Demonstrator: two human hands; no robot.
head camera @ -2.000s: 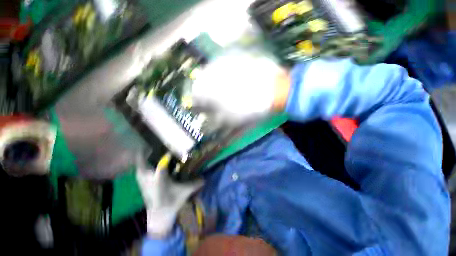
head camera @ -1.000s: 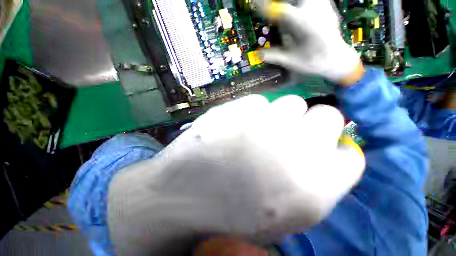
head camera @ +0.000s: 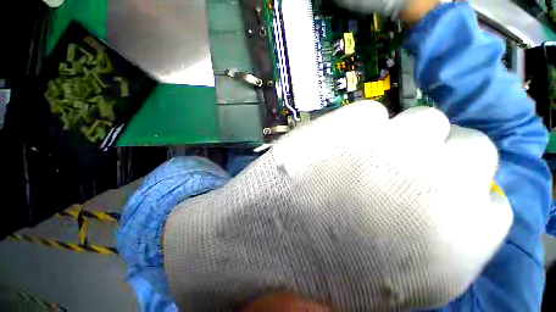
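A green circuit board point(head camera: 341, 52) with a long white ribbed bar point(head camera: 301, 55) and yellow blocks lies in a black carrier frame point(head camera: 261, 67) with small metal clamps at its left side. My left hand point(head camera: 341, 213), in a white knit glove, is large and close to the camera and covers the board's near edge. Its fingers are curled away, and whether they hold anything is hidden. My right hand point(head camera: 381, 5), also gloved, is at the top edge over the far part of the board, mostly cut off by the picture. Its fingertips do not show.
A black tray point(head camera: 137, 91) with a pile of olive-green parts point(head camera: 88, 91) stands at the left. A metal sheet point(head camera: 164, 39) lies on the green mat point(head camera: 177, 119) beside the carrier. Black-and-yellow tape point(head camera: 82, 228) marks the floor at lower left. Another dark frame is at the right edge.
The view has shifted, so the board and tray appear further right. My left hand came up from low by the carrier to close before the camera. My right hand has moved to the top edge.
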